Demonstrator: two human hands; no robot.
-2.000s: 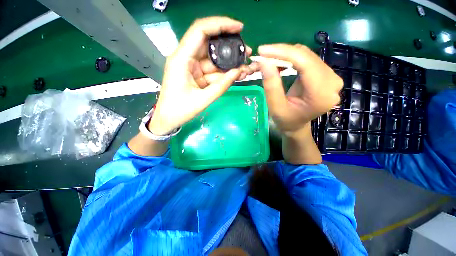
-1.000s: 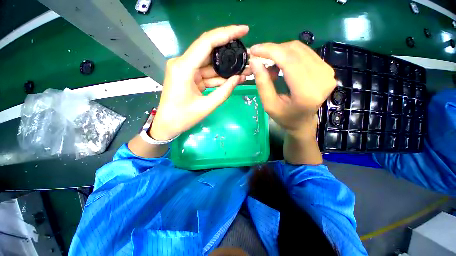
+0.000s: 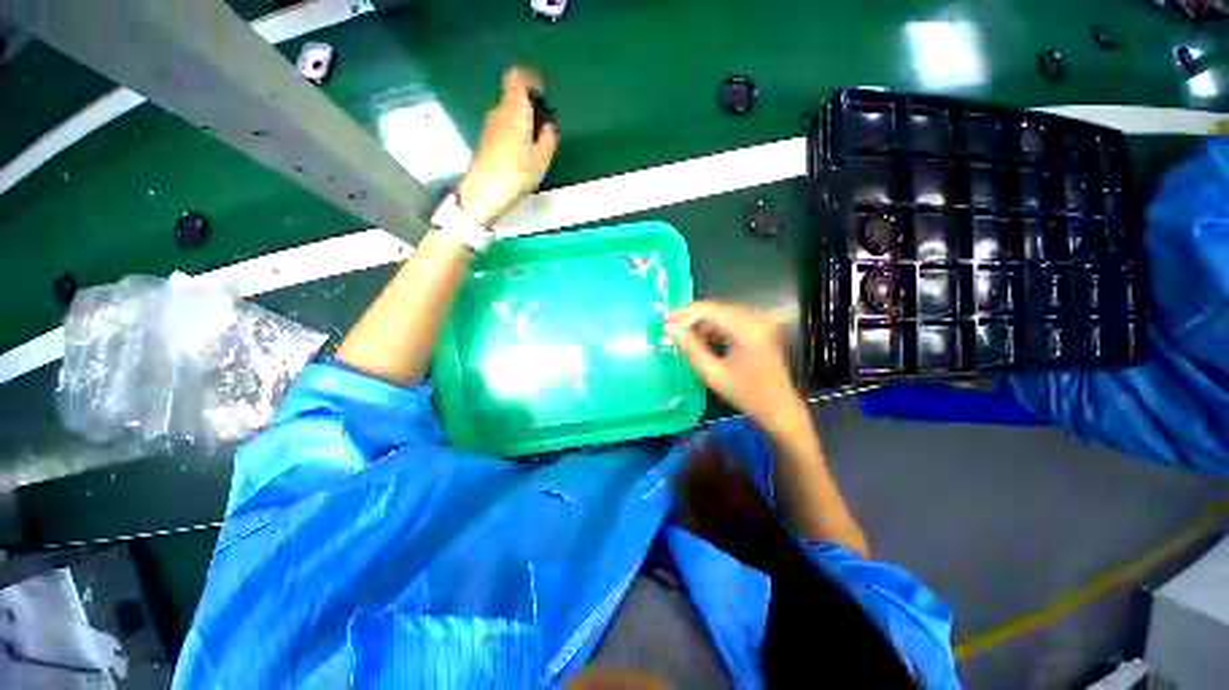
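My left hand [image 3: 510, 151] is stretched out over the conveyor belt, its fingers around a round black part [image 3: 541, 111] that is mostly hidden by the hand. My right hand [image 3: 728, 353] is low over the right side of the green tray [image 3: 566, 429], thumb and fingertips pinched together. Small metal pieces [image 3: 647, 274] lie in the tray near its right side. The fingertips are near some of these pieces, and whether they hold a piece or a tool cannot be told.
A grey post [image 3: 256, 115] stands at upper left. A clear plastic bag [image 3: 169, 357] lies left, a black compartment tray [image 3: 977, 243] right. The green conveyor belt [image 3: 634, 68] carries round black parts [image 3: 737, 93] and pale square parts [image 3: 316, 61]. Another person's blue sleeve [image 3: 1193, 324] is at far right.
My left hand has moved up and left over the belt with the black part. My right hand has left it and come down to the green tray. The belt parts have shifted left.
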